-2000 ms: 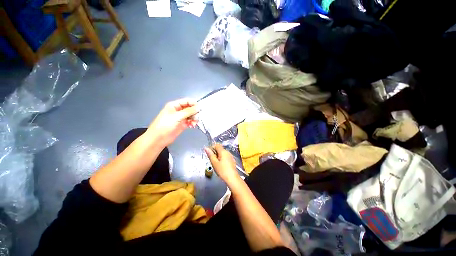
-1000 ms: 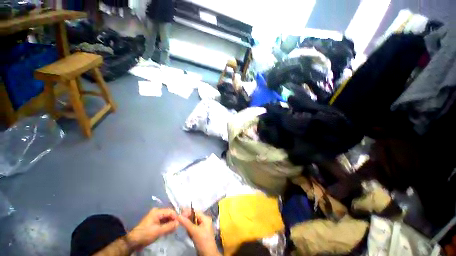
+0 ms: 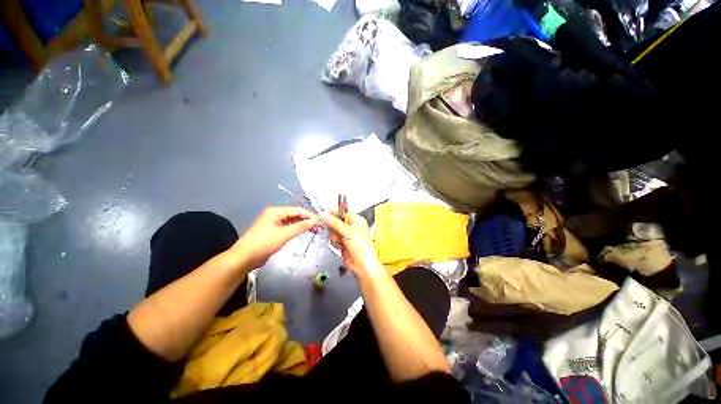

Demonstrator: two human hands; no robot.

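My left hand (image 3: 273, 233) and my right hand (image 3: 352, 238) are raised above the lap, fingertips meeting. My left thumb and finger are pinched; whatever is between them is too small to make out. My right hand also holds small dark thread snips (image 3: 342, 207), pointing up between its fingers. A thin dark line hangs below the fingertips, perhaps thread. The mustard-yellow garment (image 3: 245, 347) lies bunched in the lap. A small green-gold spool (image 3: 321, 279) stands on the floor below my hands.
A flat yellow cloth (image 3: 420, 233) and a white sheet (image 3: 356, 177) lie ahead. An olive-beige heap (image 3: 454, 150), tan fabric (image 3: 541, 282) and an off-white printed tote (image 3: 632, 343) are to the right. Clear plastic (image 3: 79, 99) and a wooden stool (image 3: 162, 47) are left.
The view has tilted up, then down again. My hands, apart two seconds ago, have come together at the fingertips. The snips now point up from my right hand.
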